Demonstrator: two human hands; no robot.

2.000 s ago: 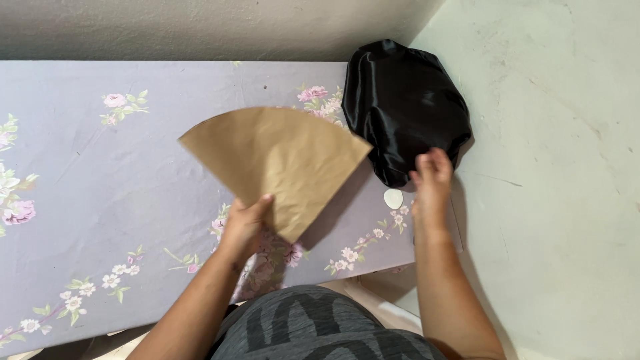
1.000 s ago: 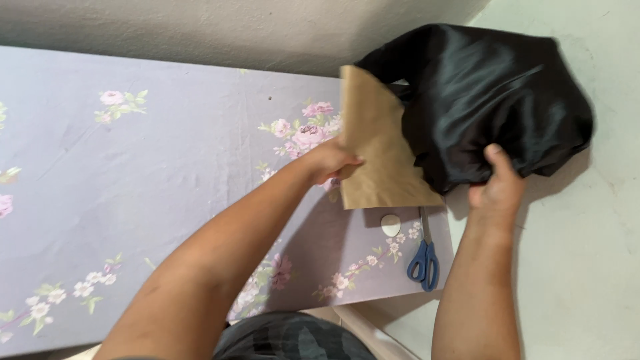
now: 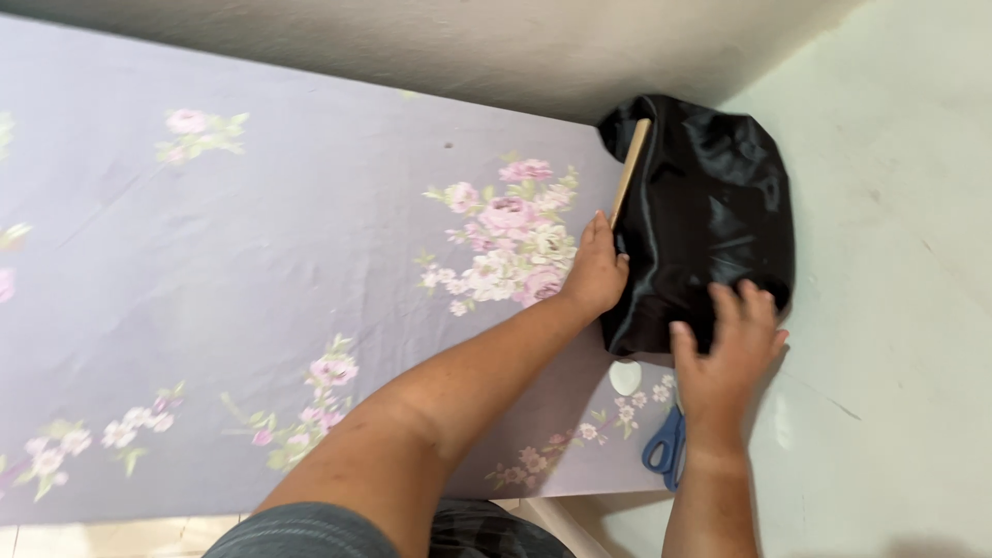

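Observation:
A bundle of shiny black fabric (image 3: 705,209) lies at the right end of the table, against the walls. Along its left side shows a narrow strip of the brown paper piece (image 3: 632,170); the rest of the paper is hidden under the fabric. My left hand (image 3: 597,267) is at the lower end of that strip, its fingers against the paper and fabric edge; its grip is partly hidden. With fingers spread, my right hand (image 3: 728,353) touches the lower right part of the fabric and is slightly blurred.
Blue-handled scissors (image 3: 665,449) lie by the table's right front corner, partly behind my right forearm. A flat white oval piece (image 3: 625,377) is just below the fabric. The table has a floral cover (image 3: 271,256); walls stand behind and to the right.
The brown paper, fan-shaped in full view two seconds ago, is now mostly under the black fabric. The fabric, lifted by my right hand one second ago, has come down over it. My right hand has opened.

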